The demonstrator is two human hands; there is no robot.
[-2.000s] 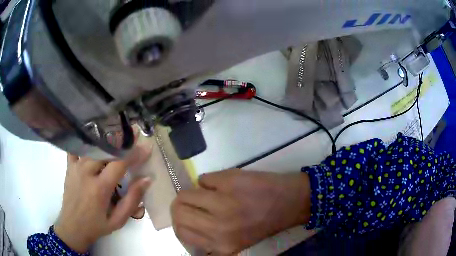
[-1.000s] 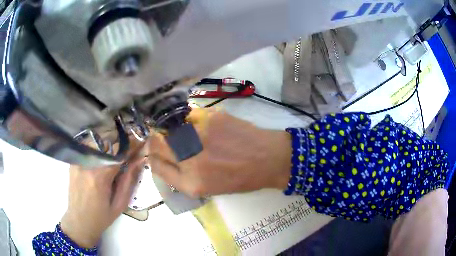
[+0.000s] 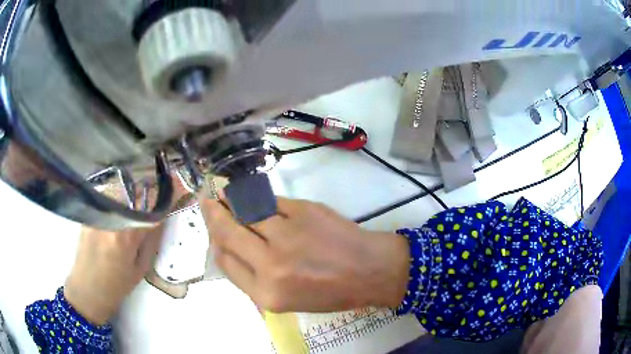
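The white-grey sewing machine head (image 3: 332, 62) covers the top of the view. My right hand (image 3: 304, 256) is palm down just below the needle area, its fingertips partly behind the dark square attachment (image 3: 252, 198). My left hand (image 3: 111, 266) is left of the metal bed plate (image 3: 181, 245), its fingertips hidden behind the machine head. The presser foot and needle are hidden. No fabric shows clearly between my hands, so I cannot tell what either hand holds.
Red and black snips (image 3: 325, 136) lie beyond my right hand, with black cord running right. Taupe pieces with silvery zipper teeth (image 3: 418, 117) lie farther back. Yellow tape (image 3: 285, 332) and a printed ruler (image 3: 353, 325) are at the front edge. Blue plastic (image 3: 612, 180) is at the right.
My right hand has moved from the fabric and zipper up toward the needle, then slightly down. My left fingers have gone behind the machine head. The fabric strip seen earlier below the needle no longer shows.
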